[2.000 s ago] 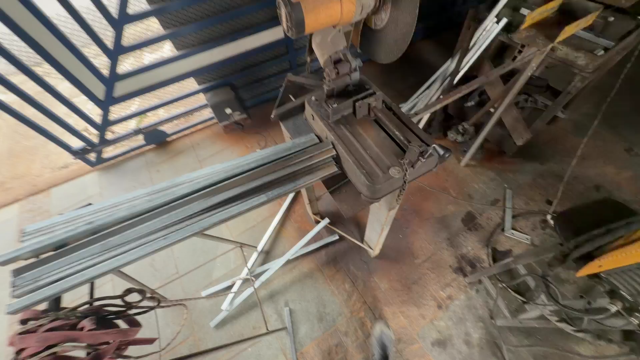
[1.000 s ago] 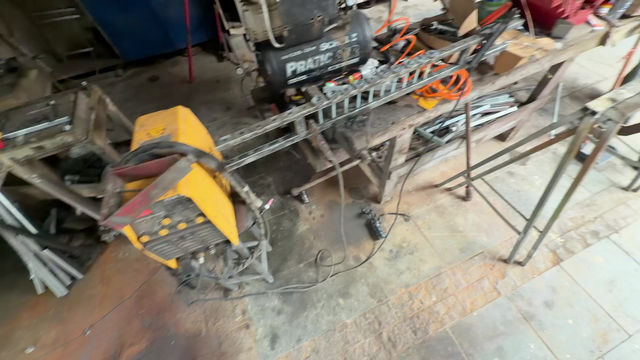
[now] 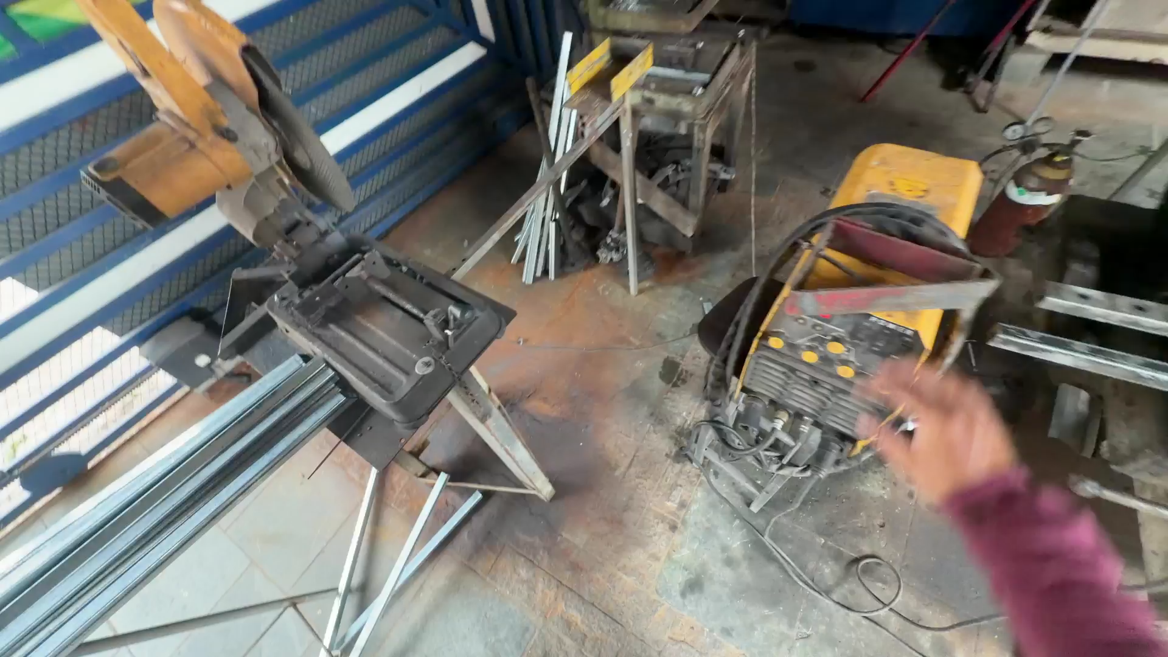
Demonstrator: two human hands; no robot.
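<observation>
My right hand [image 3: 949, 429], in a maroon sleeve, is raised at the lower right, blurred, and looks empty with its fingers loosely apart. Behind it stands a yellow welding machine [image 3: 826, 351] with a black cable looped over it. My left hand is outside the view. On the left, an orange chop saw [image 3: 196, 137] with a large disc has its head tilted up over a dark metal base [image 3: 392, 328] on a metal stand. Long galvanized steel profiles [image 3: 182, 511] lie in a bundle, their ends against the saw base.
A blue metal gate [image 3: 383, 109] runs behind the saw. Offcut profiles [image 3: 397, 566] lean below it. A metal work table [image 3: 684, 100] with leaning bars stands at the back. A cable [image 3: 803, 575] loops over the floor near the welder. A dark red gas cylinder [image 3: 1017, 205] stands at right.
The view has swung from the saw to the welder side and partly back. My right hand, not seen in the earlier frames, is now in view at the lower right.
</observation>
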